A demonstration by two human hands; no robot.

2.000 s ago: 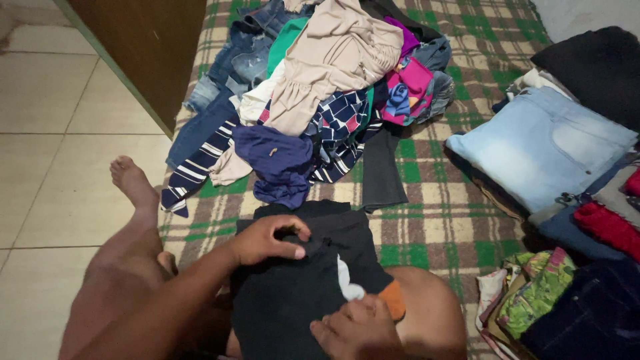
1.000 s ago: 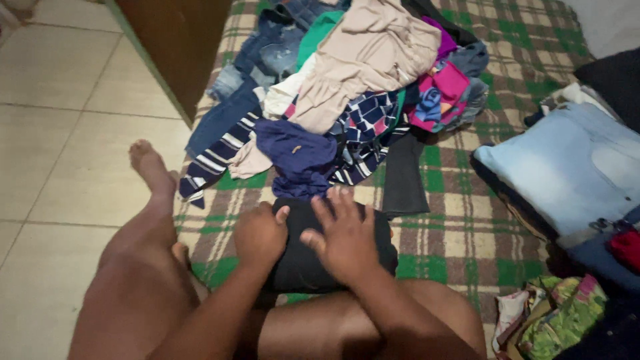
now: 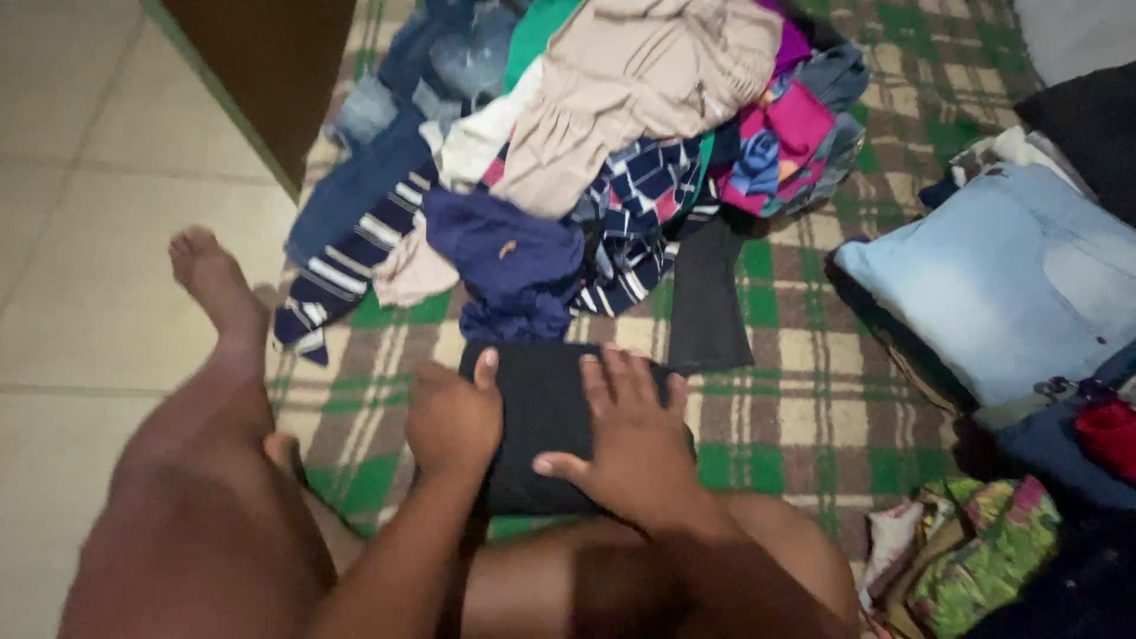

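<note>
A black garment (image 3: pixel 541 435), folded into a compact rectangle, lies on the plaid blanket just in front of my crossed legs. My left hand (image 3: pixel 455 413) is at its left edge, thumb on top and fingers curled at the side. Flat on its right part rests my right hand (image 3: pixel 630 426), fingers spread and thumb out to the left. Right beyond the folded garment is a navy blue garment (image 3: pixel 510 257), at the near side of a loose heap with a beige garment (image 3: pixel 639 80) on top.
Folded light blue jeans (image 3: pixel 994 275) top a stack at the right. Nearer sits a green floral cloth (image 3: pixel 985 550). A dark grey garment piece (image 3: pixel 707 302) sticks out of the heap. Plaid blanket (image 3: pixel 799 435) lies underneath; tiled floor (image 3: pixel 98 328) and a brown panel (image 3: pixel 266 71) are at the left.
Two seconds ago the black garment was spread wider over my lap, with a white and an orange patch showing; now it is a compact folded rectangle. My right hand has moved up onto it.
</note>
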